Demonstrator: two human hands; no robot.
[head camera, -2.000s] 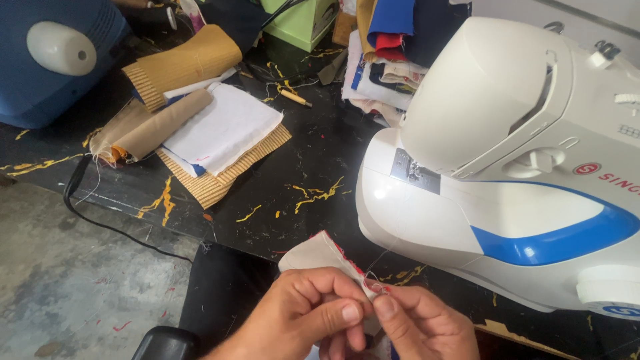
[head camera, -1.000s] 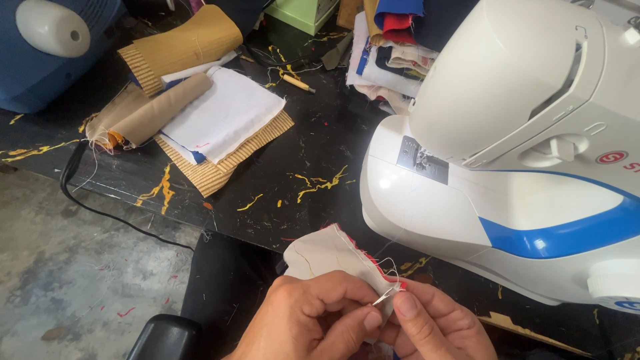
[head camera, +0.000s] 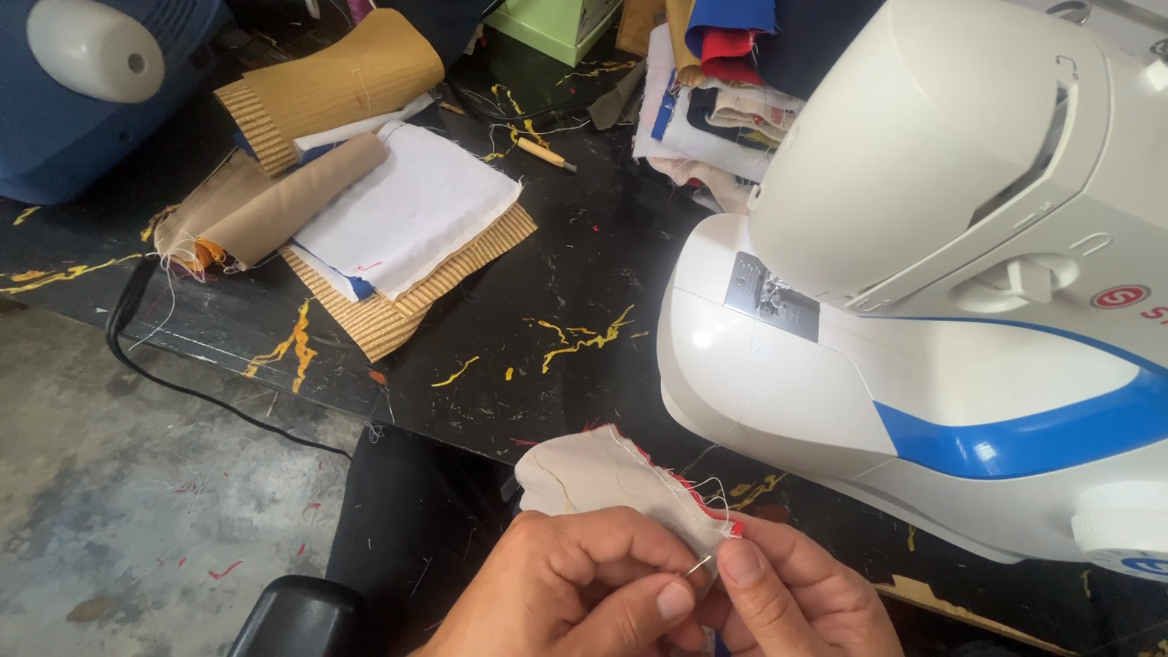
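My left hand (head camera: 593, 584) pinches a thin metal pin or needle (head camera: 700, 565) between thumb and forefinger, its tip pointing up and right. Close beside it, my right hand (head camera: 794, 584) grips the corner of a beige fabric piece (head camera: 602, 474), thumb on top. Red fabric (head camera: 737, 528) shows along the right edge of that piece, with loose white threads (head camera: 716, 493) curling from it. Part of the beige cloth lies behind my left fingers. A white Singer sewing machine (head camera: 776, 365) with a blue band stands up and right of both hands, its lamp lit.
Folded white cloth (head camera: 420, 201), tan fabric (head camera: 292, 201) and ribbed yellow fabric (head camera: 383, 328) lie on the black table (head camera: 493, 392). A small wooden-handled tool (head camera: 545, 152) lies beyond. Another fabric stack (head camera: 721, 128) is behind the machine. A blue machine (head camera: 55, 137) stands far left; a black cord (head camera: 210, 392) hangs over the table edge.
The pin or needle shows between my hands one second ago and now; two seconds ago it cannot be made out. Both hands stay close together at the fabric's corner. The view has shifted slightly.
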